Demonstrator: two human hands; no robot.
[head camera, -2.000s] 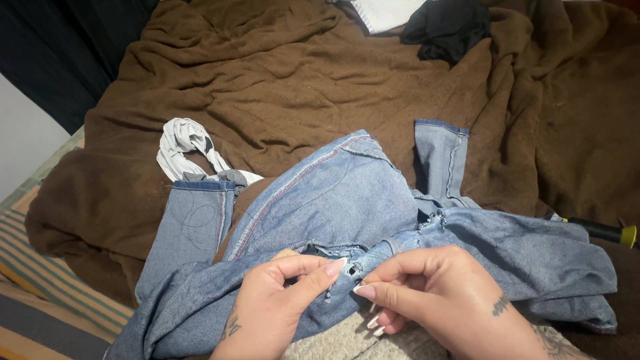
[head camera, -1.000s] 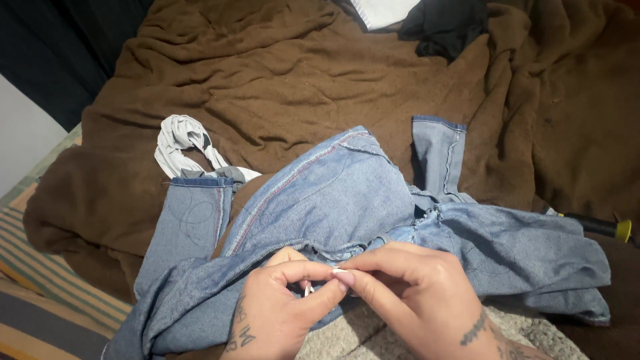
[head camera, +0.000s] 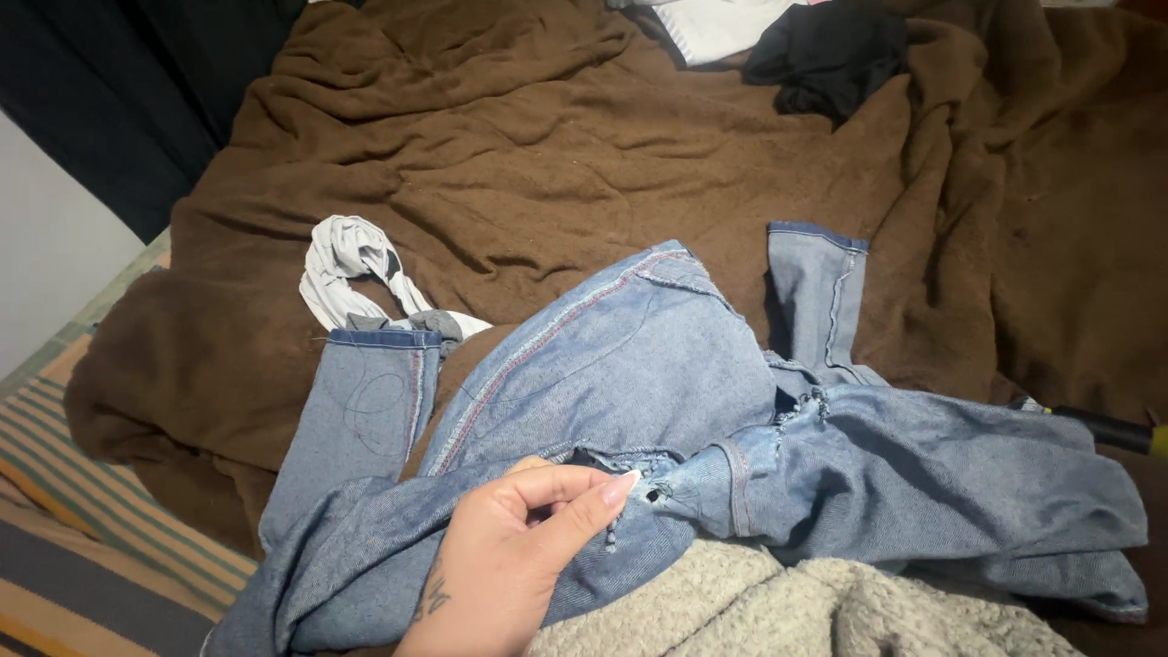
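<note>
A blue denim garment (head camera: 620, 365), turned inside out with frayed seams showing, lies spread before me. My left hand (head camera: 529, 538) pinches its torn edge between thumb and forefinger, just left of a small hole (head camera: 653, 495). Loose dark thread (head camera: 379, 401) curls over the denim at the left and across its middle. Frayed, dark-stitched edges (head camera: 808, 406) show right of centre. My right hand is out of the picture. Whether a needle is between the left fingertips cannot be seen.
A brown blanket (head camera: 547, 164) lies rumpled under the denim. Around it are a twisted white cloth (head camera: 342, 265), a black cloth (head camera: 830, 55), a white cloth (head camera: 721, 27), a black and yellow handled object (head camera: 1109, 429), a striped cover (head camera: 109, 511) and a grey fleecy fabric (head camera: 730, 602).
My right hand, which was fingertip to fingertip with the left a second ago, has left the view. The left hand stays at the torn edge, and the small hole shows again.
</note>
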